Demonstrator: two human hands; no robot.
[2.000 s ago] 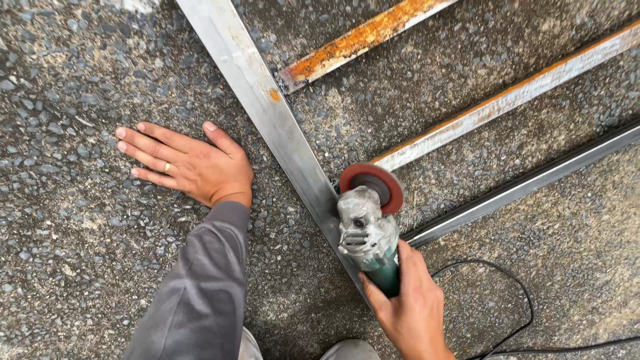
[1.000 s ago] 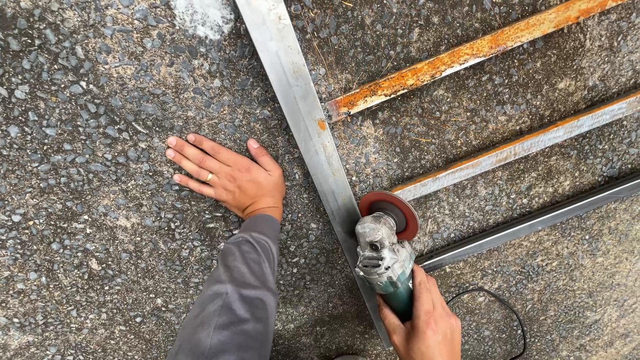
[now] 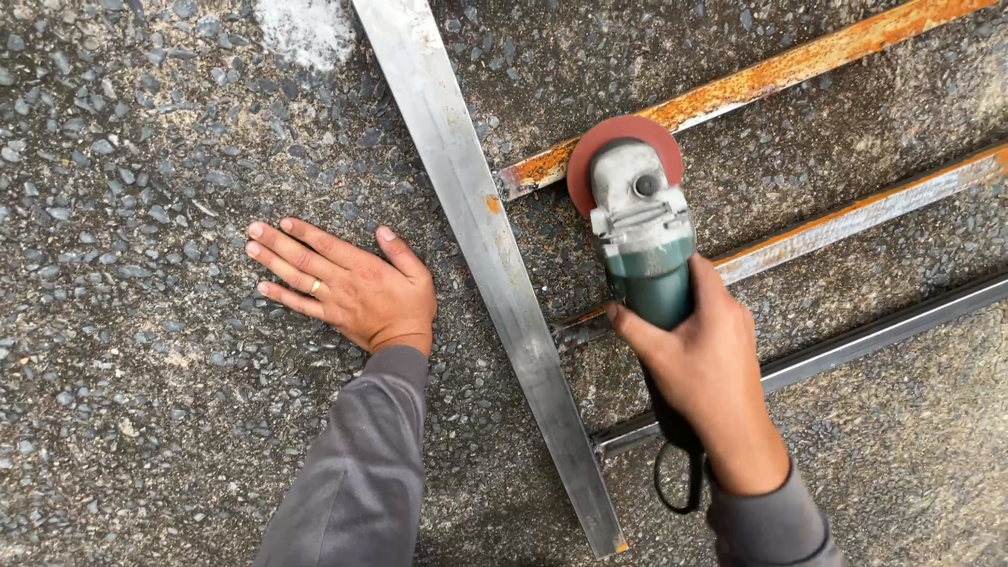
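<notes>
My left hand [image 3: 358,287] lies palm down on the rough ground with its fingers spread, left of a flat grey steel bar [image 3: 488,236]. A ring is on one finger. My right hand [image 3: 697,346] grips the green body of an angle grinder [image 3: 650,268]. The grinder's red-brown disc [image 3: 589,157] overlaps the rusty top crossbar [image 3: 756,83] in the view; whether they touch cannot be told. Part of the middle crossbar [image 3: 858,216] is hidden behind the grinder and my right hand.
A dark steel crossbar [image 3: 890,339] meets the long bar lower down. The grinder's black cord [image 3: 669,492] loops below my right wrist. A white patch [image 3: 307,31] marks the stony ground [image 3: 142,378] at the top left.
My right hand has moved the grinder up along the frame, from beside the long bar near the middle crossbar to the rusty top crossbar. My left hand stays flat on the ground.
</notes>
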